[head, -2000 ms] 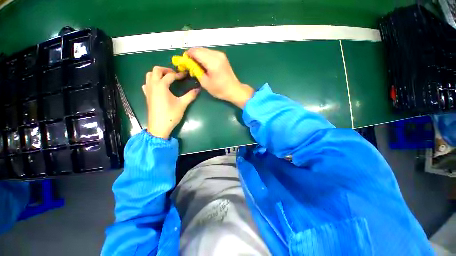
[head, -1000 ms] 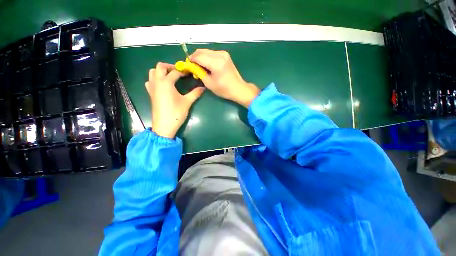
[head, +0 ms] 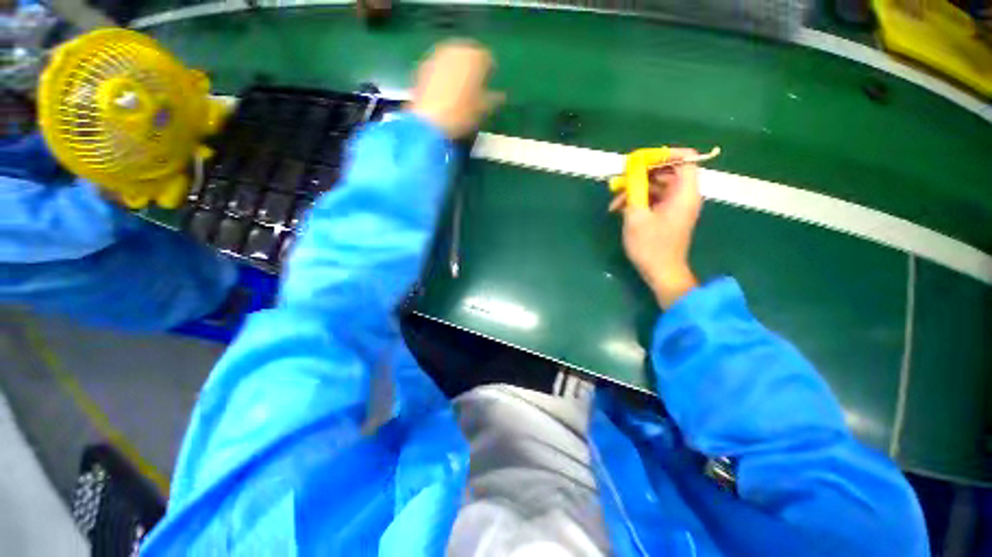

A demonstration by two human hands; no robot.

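My left hand [head: 451, 89] is blurred and stretched out over the green belt, past the white strip. I cannot tell whether it holds anything. My right hand [head: 666, 223] is raised over the bench near the white strip. Its thumb and index finger wear yellow finger cots [head: 642, 174] and hold a thin pale stick [head: 696, 158] that points right. A small round black part [head: 567, 122] lies on the belt between the hands. No part shows in my right fingers.
A black compartment tray [head: 270, 180] is at left, partly behind my left arm. Slim tweezers [head: 456, 231] lie beside it. A yellow desk fan [head: 122, 114] and another person's blue sleeve [head: 76, 234] are far left. A yellow tray [head: 941, 44] is at far upper right.
The view has swung left. My hands were together at the yellow fingertips; now they are apart, the left out over the belt. The fan has come into view and the right-hand tray stack has left it.
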